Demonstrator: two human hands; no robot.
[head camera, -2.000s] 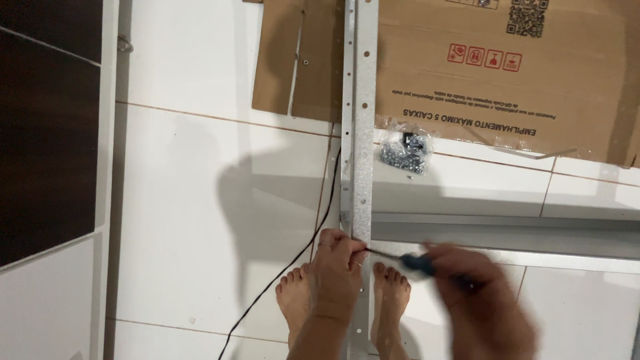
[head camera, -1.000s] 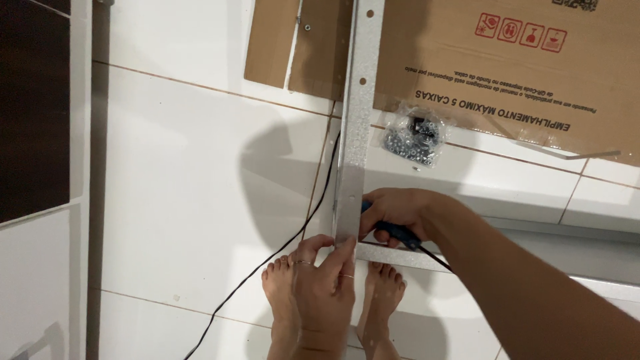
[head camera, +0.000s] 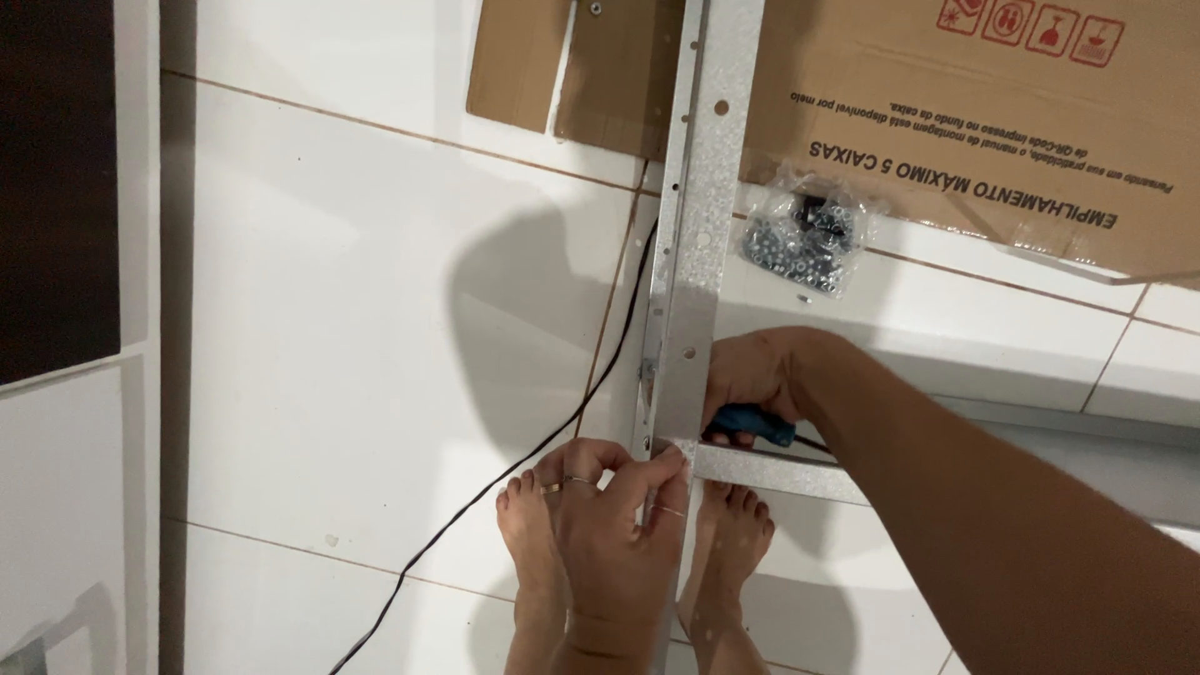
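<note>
A perforated galvanized steel angle post runs up the middle of the view, joined near my hands by the metal edge of a shelf panel that extends right. My left hand, with rings on it, pinches the post at this corner; whether a small part sits between the fingertips is hidden. On the post's right side, my right hand is wrapped around the blue handle of a screwdriver, whose dark shaft points right, away from the post. The fingertips of my right hand are hidden behind the post.
A clear plastic bag of nuts and bolts lies on the white tiled floor, a small loose piece beside it. Flattened cardboard spreads at upper right. A black cable crosses the tiles. My bare feet flank the post. Furniture stands left.
Two seconds ago my right hand held the screwdriver with its shaft toward the post; now it is against the post's right side, the shaft pointing away. My left hand stays at the corner.
</note>
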